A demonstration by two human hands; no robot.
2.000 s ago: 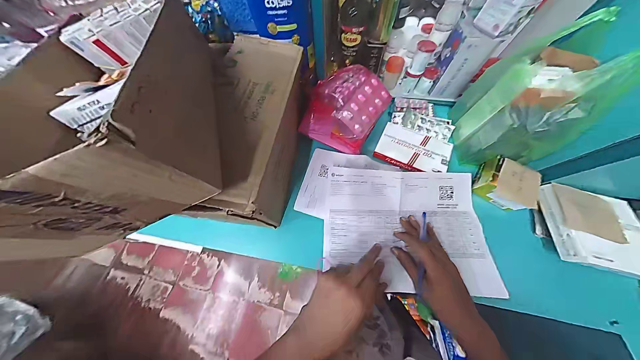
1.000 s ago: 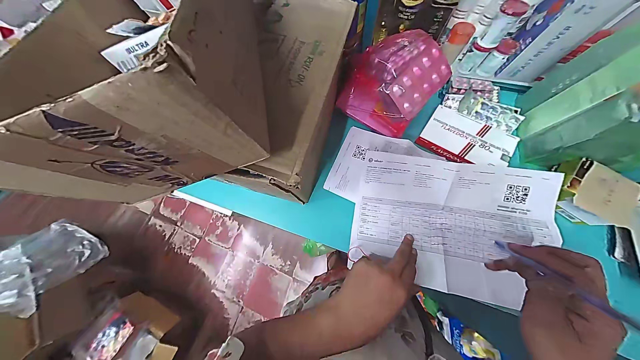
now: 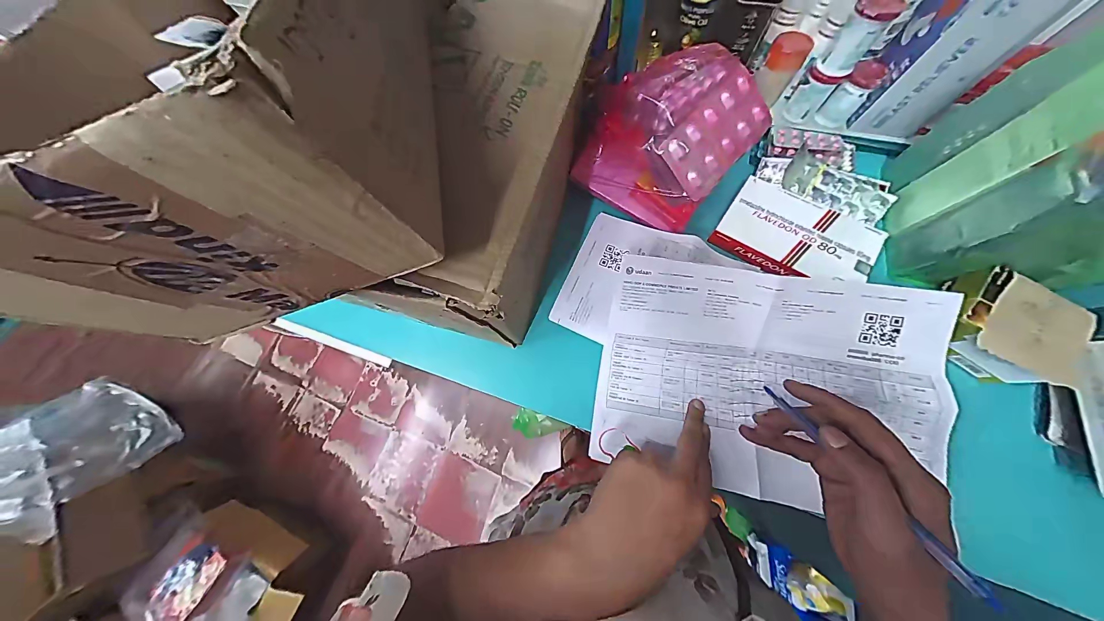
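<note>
A creased printed sheet (image 3: 733, 310) with a table and a square code lies on the turquoise counter, over a second printed sheet (image 3: 578, 297). My left hand (image 3: 660, 492) rests at the sheet's lower edge, its index finger extended onto the table's lower rows and nothing visible in its grasp. My right hand (image 3: 871, 474) holds a blue pen (image 3: 798, 414) between thumb and fingers over the right part of the sheet, the pen's tip pointing up and left. Above the sheets lie a Flavedon medicine box (image 3: 798, 228) and blister packs (image 3: 841, 191).
Large cardboard boxes (image 3: 509, 172) stand at the left of the turquoise counter (image 3: 1018, 509). A pink bag with blister packs (image 3: 681, 129), bottles (image 3: 837, 60) and a green plastic bag (image 3: 1000, 181) line the back. Opened cartons (image 3: 103, 526) sit low at the left, above the tiled floor (image 3: 379, 414).
Two seconds ago both hands lay close together on the sheet; my right hand has since moved to the right, away from my left. The pen now slants across my right hand. The view has shifted closer.
</note>
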